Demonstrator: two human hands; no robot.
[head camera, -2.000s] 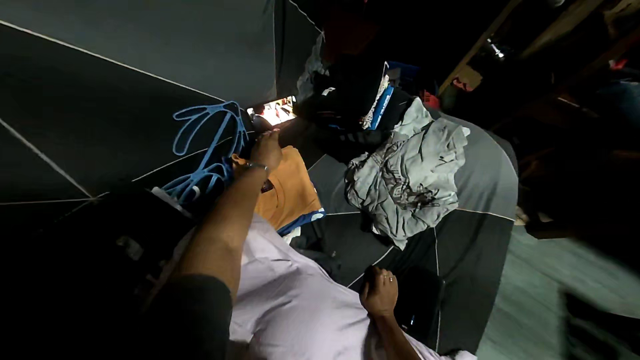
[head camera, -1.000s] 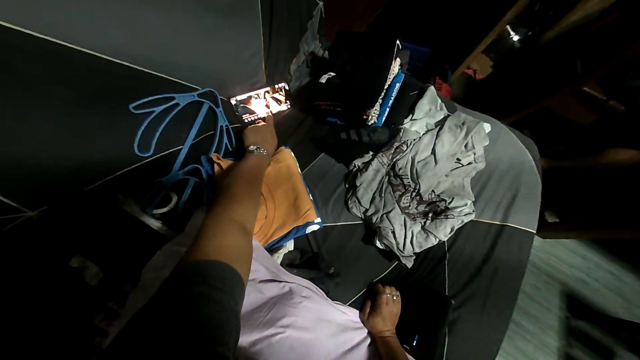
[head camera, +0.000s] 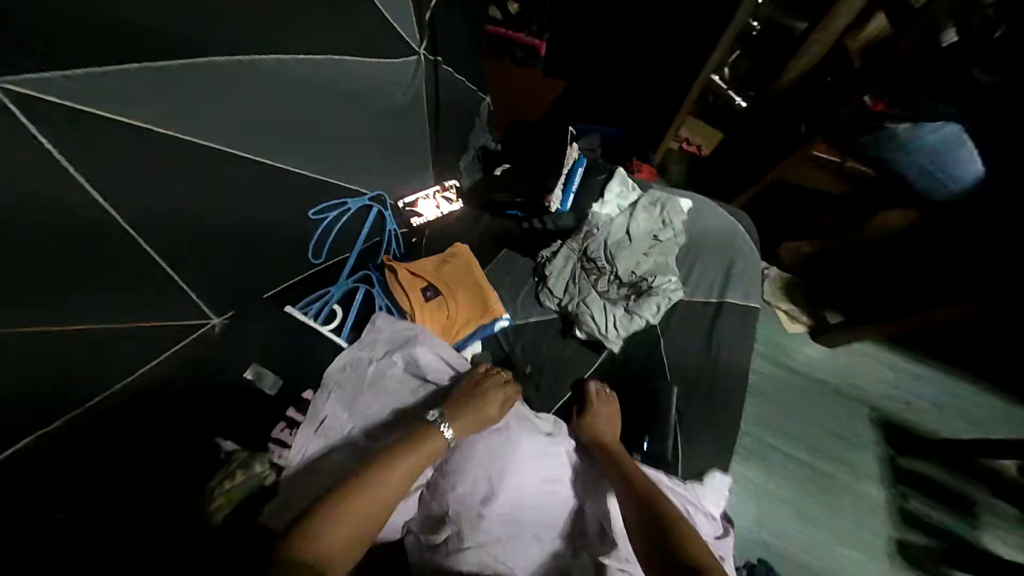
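Note:
A pale lilac cloth (head camera: 512, 480) lies spread over my lap and the seat. My left hand (head camera: 482, 398), with a metal watch or bracelet at the wrist, rests with curled fingers on the cloth's upper edge. My right hand (head camera: 598, 412) is curled at the same cloth's edge, further right; whether its fingers pinch the fabric is hard to tell. Beyond my left hand sits a folded orange garment (head camera: 448, 292) on blue and white fabric. Blue plastic hangers (head camera: 352, 264) lie left of it. A crumpled grey garment (head camera: 616, 264) is beyond my right hand.
A lit phone (head camera: 430, 203) leans at the back by the dark patterned sofa cover (head camera: 304, 120). Dark clothes and a blue item (head camera: 573, 184) are piled behind the grey garment. A dark flat object (head camera: 660, 424) lies right of my right hand. Greenish floor (head camera: 808, 456) shows at the right.
My left hand has come back from the phone to the lilac cloth. My right hand remains near the cloth's right part. The view has shifted, showing more of my lap.

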